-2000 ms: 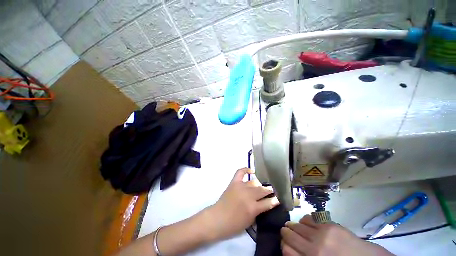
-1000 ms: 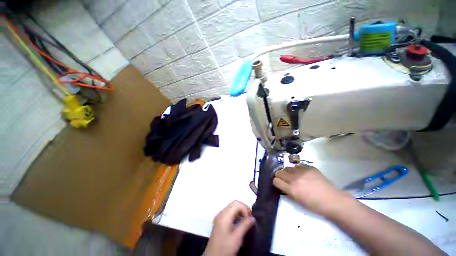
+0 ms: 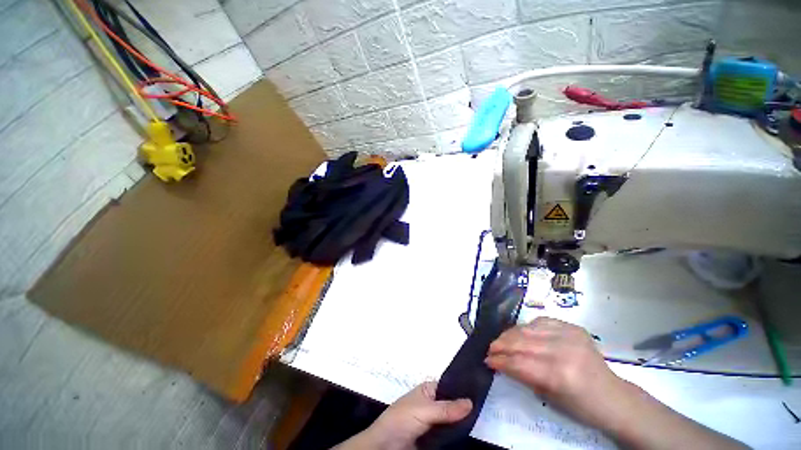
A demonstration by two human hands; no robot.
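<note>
A dark fabric strip (image 3: 470, 369) runs from under the head of the off-white sewing machine (image 3: 667, 167) down toward me. Its upper end lies by the presser foot area; the needle itself is too small to tell. My left hand (image 3: 420, 417) grips the strip's lower part, thumb on top. My right hand (image 3: 546, 356) holds the strip's right edge with closed fingertips, a little below the machine head. The strip's lowest end is partly hidden by my left hand and the picture's edge.
A dark pile of cut pieces (image 3: 344, 211) lies left, by the cardboard (image 3: 184, 255) with orange tape. Blue thread snips (image 3: 703, 338) and a green stick (image 3: 776, 347) lie right. A blue lamp (image 3: 486, 119) and red-handled tool (image 3: 606, 99) are behind. A yellow socket (image 3: 167, 156) hangs upper left.
My left hand, first near the presser foot, has moved down the strip and now grips it. My right hand has moved slightly down from the foot. The strip now slants toward the lower left. The view has shifted.
</note>
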